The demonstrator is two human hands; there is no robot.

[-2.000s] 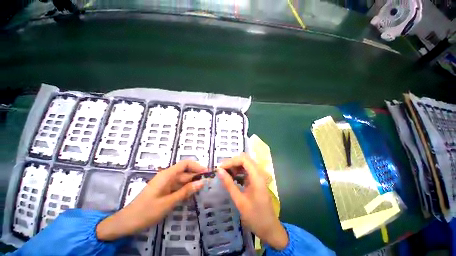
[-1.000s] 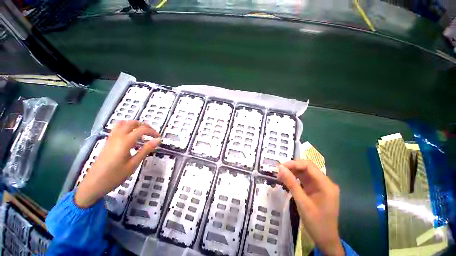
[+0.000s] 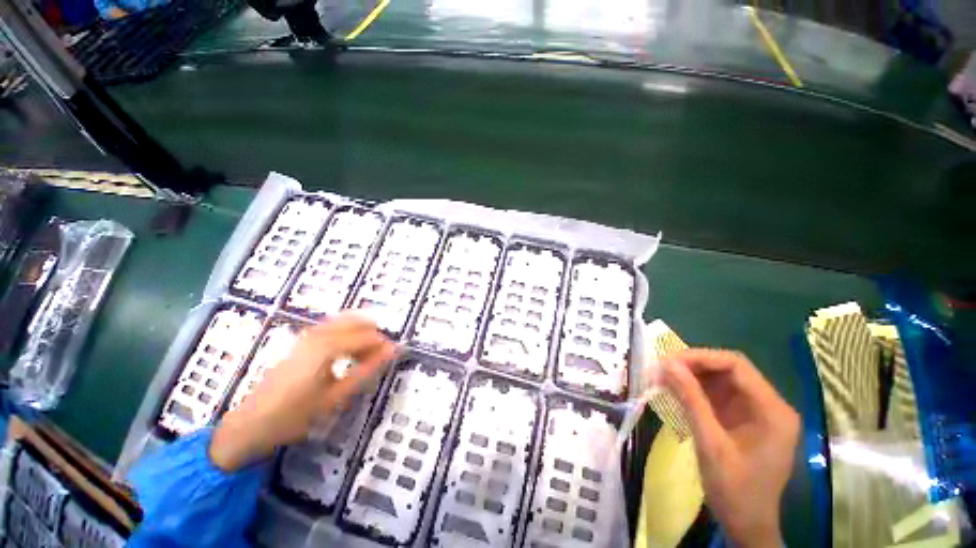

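Note:
A grey blister tray [image 3: 471, 211] lies in front of me with two rows of white-silver phone frames [image 3: 596, 321]. My left hand [image 3: 305, 380] is blurred over the left part of the front row, fingers curled with the tips close together, partly hiding frames. A small white spot shows at its fingers; I cannot tell what it is. My right hand [image 3: 744, 434] is at the tray's right edge, thumb and forefinger pinched at the pale yellow adhesive sheet [image 3: 671, 487]. Whether anything is between the fingertips is unclear.
Striped yellow sheets [image 3: 851, 369] lie on a shiny blue bag [image 3: 910, 310] at right, with dark tweezers [image 3: 886, 391] on them. A clear plastic bag [image 3: 70, 310] lies at left. Stacked trays [image 3: 41, 498] and brown cardboard [image 3: 75, 471] are at lower left. A green belt [image 3: 482, 134] runs behind.
The greyer frame held at the tray earlier is out of my hands. The view has shifted left. Since one second ago, my left hand moved right and my right hand moved right to the yellow sheet.

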